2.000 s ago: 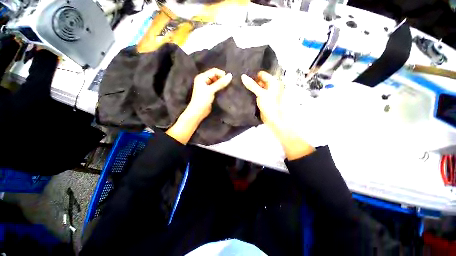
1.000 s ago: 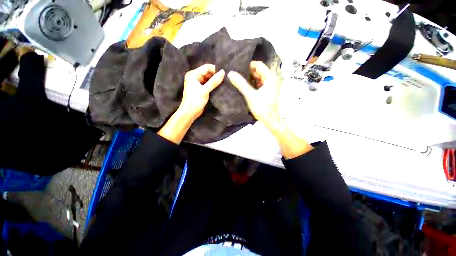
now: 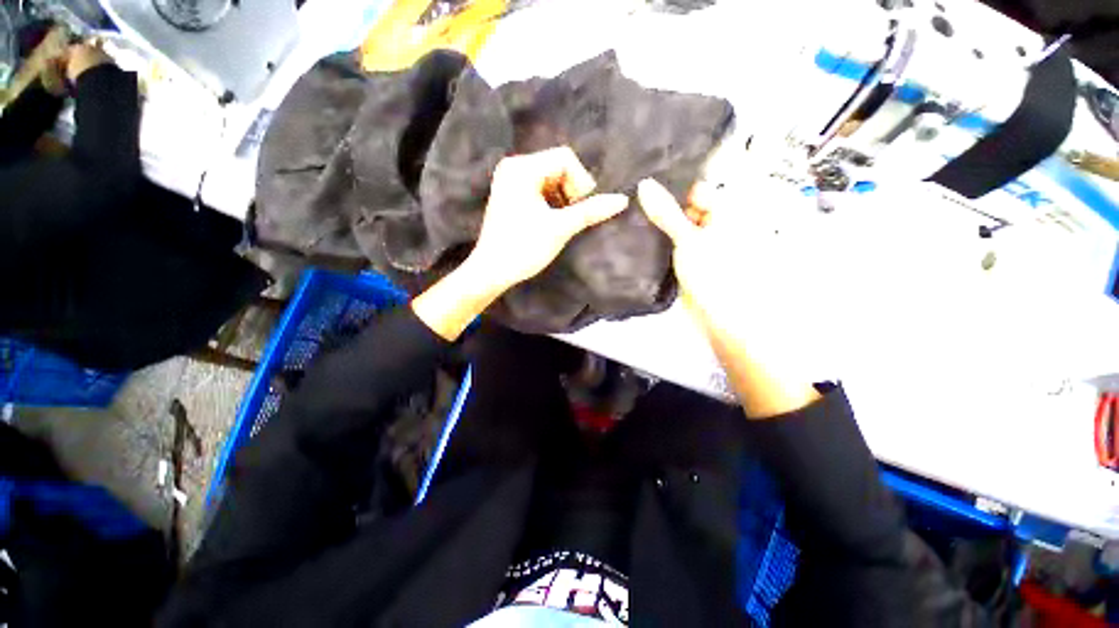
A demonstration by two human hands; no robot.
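A dark grey-brown, suede-like garment piece [image 3: 460, 184] lies bunched on the white machine table, with a dark round opening at its left part. My left hand [image 3: 536, 221] pinches the cloth near its middle, thumb pointing right. My right hand [image 3: 690, 233] holds the cloth a little to the right, its thumb close to the left thumb. The right fingers are partly hidden behind the cloth edge. The white sewing machine head with blue stripes [image 3: 914, 104] is to the right of the cloth.
A black strap [image 3: 1012, 133] crosses the machine head. An orange-yellow sheet [image 3: 423, 27] lies behind the cloth. Blue crates stand below the table, one at left [image 3: 264, 374]. Red coils [image 3: 1107, 429] are at the far right. Another person's hands [image 3: 74, 61] show at upper left.
The view has shifted, so cloth and machine sit further right and higher. My left hand is turned more sideways, thumb reaching right; my right fingers are more hidden by cloth.
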